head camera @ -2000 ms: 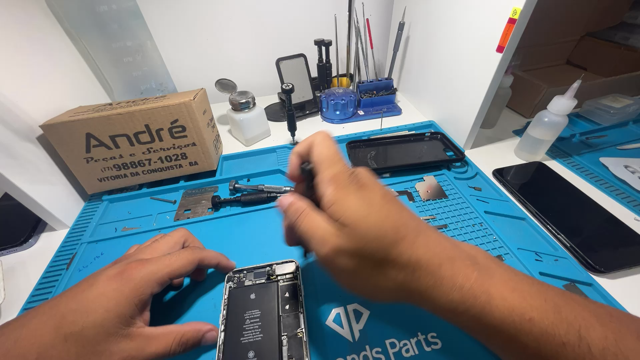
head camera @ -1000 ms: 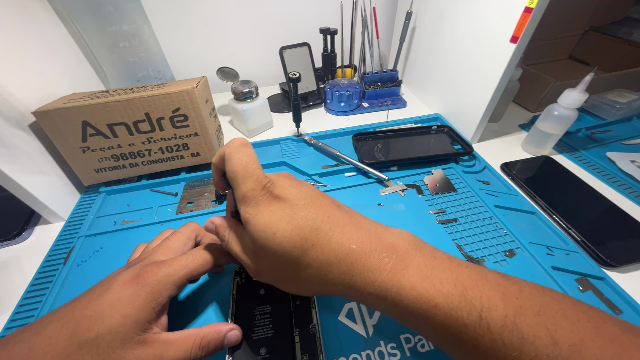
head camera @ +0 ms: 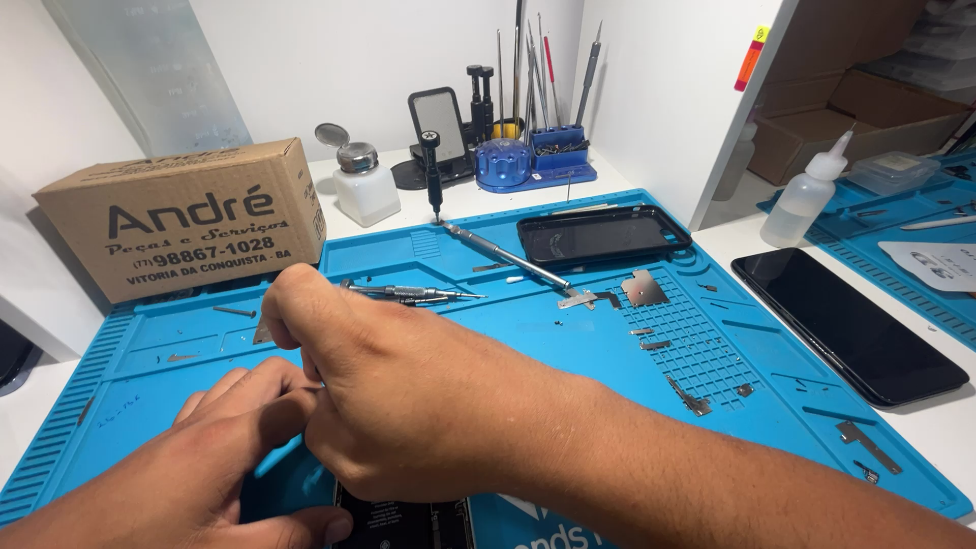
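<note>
An opened smartphone with its battery exposed [head camera: 389, 522] lies on the blue silicone repair mat [head camera: 564, 358] at the bottom edge, its upper part covered by my right hand. My right hand [head camera: 396, 389] is curled above the phone, fingers bent in; whether a tool is inside it is hidden. Beside it, my left hand [head camera: 252, 435] meets the right at the fingertips, with its thumb by the phone's left edge. Beyond my hands lie precision screwdrivers [head camera: 400, 293] and a silver pen-shaped tool [head camera: 507, 255]. A black screwdriver [head camera: 432, 175] stands upright at the mat's back edge.
A cardboard box [head camera: 191, 221] stands back left, near a pump dispenser bottle [head camera: 362, 187]. Behind the mat is a blue tool holder [head camera: 534, 156]. A black phone case [head camera: 602, 232] and metal shields [head camera: 644, 290] lie right, with a dark smartphone [head camera: 846, 324] and a dropper bottle [head camera: 807, 194] farther right.
Two seconds ago my right hand was above and right of the phone; it has since come over the phone's top and against my left hand. The silver tool, hidden then, is now visible.
</note>
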